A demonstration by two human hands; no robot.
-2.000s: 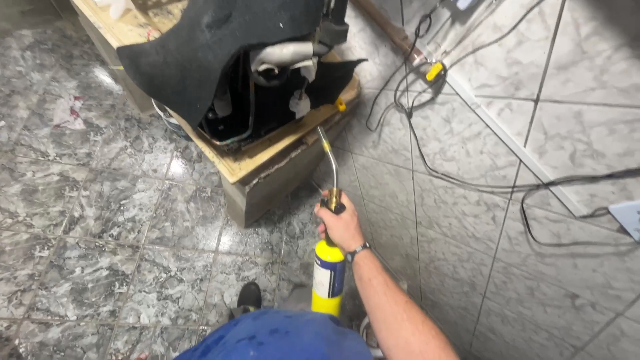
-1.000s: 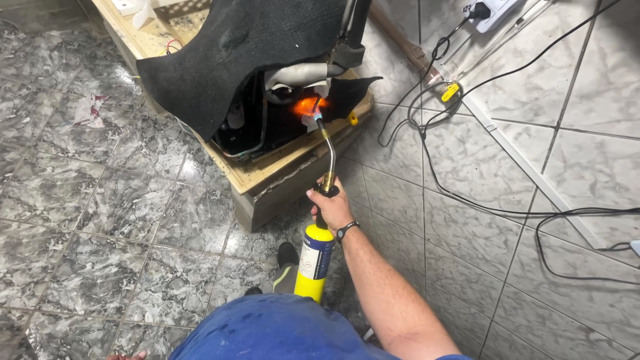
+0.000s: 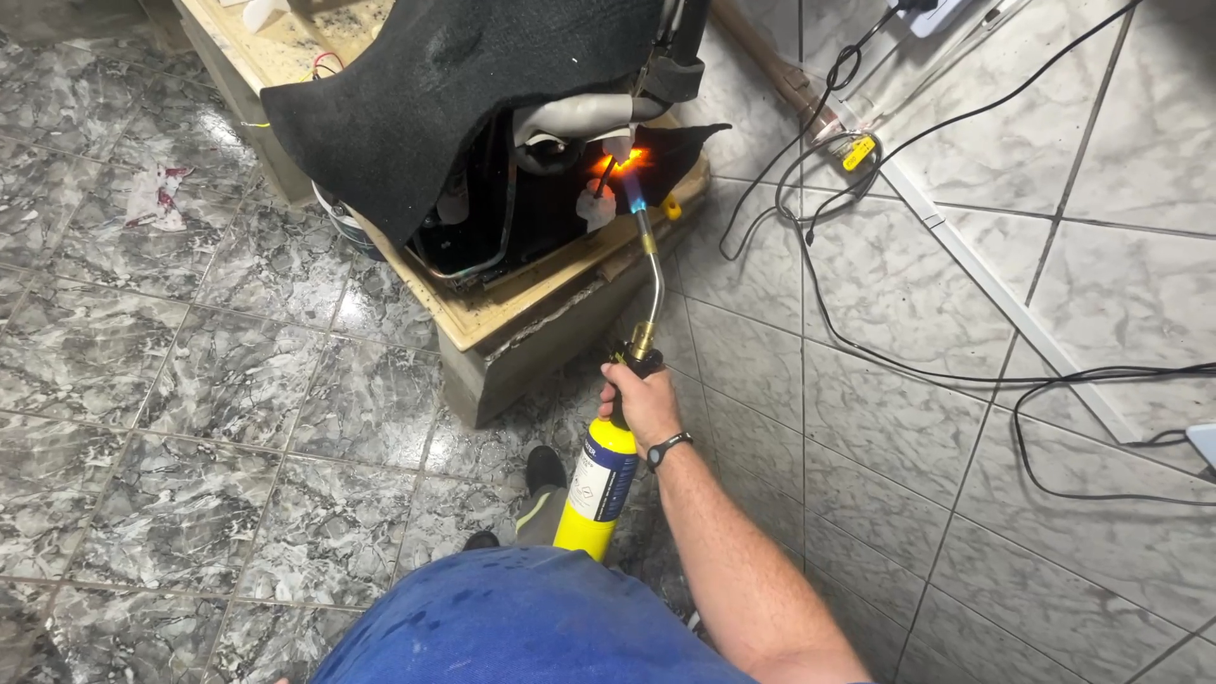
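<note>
My right hand (image 3: pixel 642 404) grips the neck of a hand torch with a yellow gas cylinder (image 3: pixel 597 484). From its brass fitting, a bent metal torch tube (image 3: pixel 657 280) runs up to a lit tip. A blue and orange flame (image 3: pixel 625 161) meets the area under a pale grey rounded part (image 3: pixel 581 119) of an appliance. A dark felt-like sheet (image 3: pixel 437 95) covers much of that appliance, and a bent copper-coloured pipe (image 3: pixel 508 214) shows in its dark opening. Of my left hand, only what may be a fingertip shows at the bottom edge.
The appliance sits on a cream stone-like slab (image 3: pixel 432 299) with a rough-edged support (image 3: pixel 484 380). Black cables (image 3: pixel 902 370) and white trunking (image 3: pixel 1007 294) run along the tiled wall at right. A stained white scrap (image 3: pixel 159 198) lies on the floor. My shoe (image 3: pixel 545 467) is below the slab.
Two seconds ago the torch showed no flame and its tip was below the opening. The right hand has moved the torch up toward the appliance, where a flame now burns.
</note>
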